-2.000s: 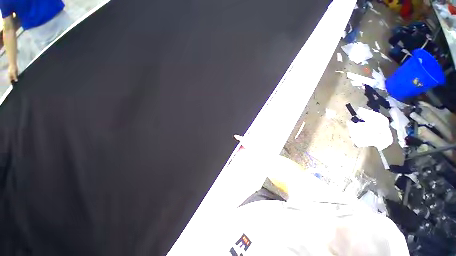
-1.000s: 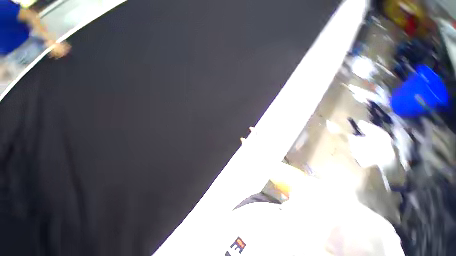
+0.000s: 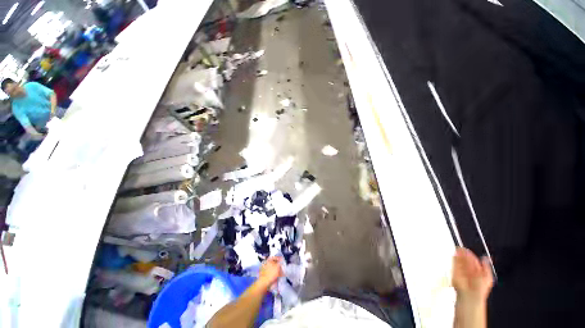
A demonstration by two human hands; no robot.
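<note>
Black fabric covers the table at the right, with dark folds and pale thin edge lines. My right hand is at the fabric's near edge, fingers curled on it beside the white table border; the fingertips are not clear. A pale selvedge line runs down to this hand. My left hand hangs over the floor beside the blue bin, small and blurred, away from the fabric. Its fingers look bent and nothing clear shows in it.
A blue bin with white scraps stands at the bottom. White and black scraps lie on the grey floor. At the left are rolls under another white-covered table, and a person in a light blue shirt beyond it.
The view has swung to the aisle, with the fabric now at the right. The person across the table has left the picture. Both my hands and forearms now show; before, only fingertips showed at the fabric edge.
</note>
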